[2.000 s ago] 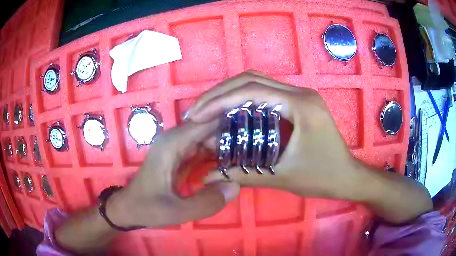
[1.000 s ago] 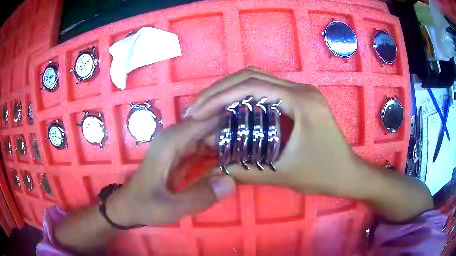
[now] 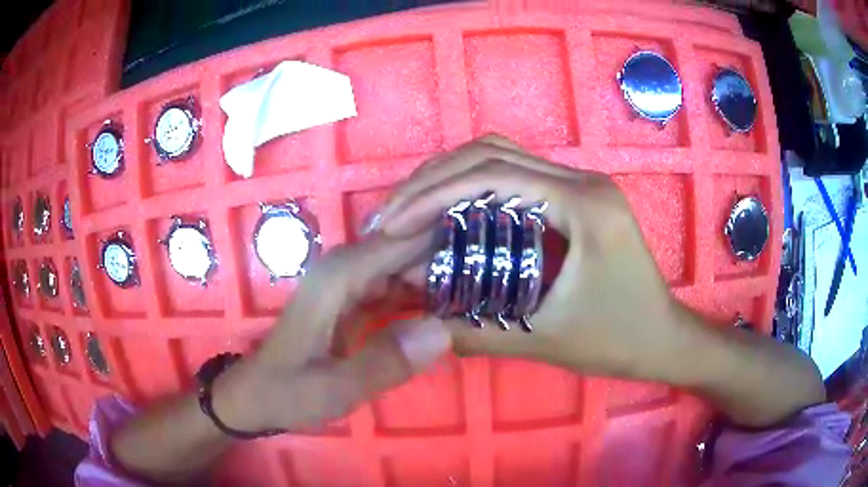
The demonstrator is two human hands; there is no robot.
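Several silver watch heads (image 3: 489, 266) are held together on edge as a stack, with shiny sides and lugs facing me. My right hand (image 3: 609, 276) is closed around the stack, its fingers curved over the top and its palm at the right. My left hand (image 3: 333, 342) is at the stack's left end, with thumb and fingers apart. Its fingertips are partly hidden behind the stack and right hand, so contact is unclear. A dark bracelet is on the left wrist. A white cloth (image 3: 286, 103) lies crumpled over an upper-left tray pocket.
The red-pink foam tray (image 3: 457, 100) lies under both hands. Pale-faced watch heads (image 3: 284, 242) sit in left pockets, dark-faced ones (image 3: 651, 87) in right pockets. Smaller pieces (image 3: 43, 276) lie at far left. White paper (image 3: 826, 271) with blue pens and a black bin (image 3: 830, 143) are at right.
The tray and left-side pieces have shifted slightly right in the view. The stack sits a little further right, still in the right hand. The left thumb has moved slightly up from its position two seconds ago.
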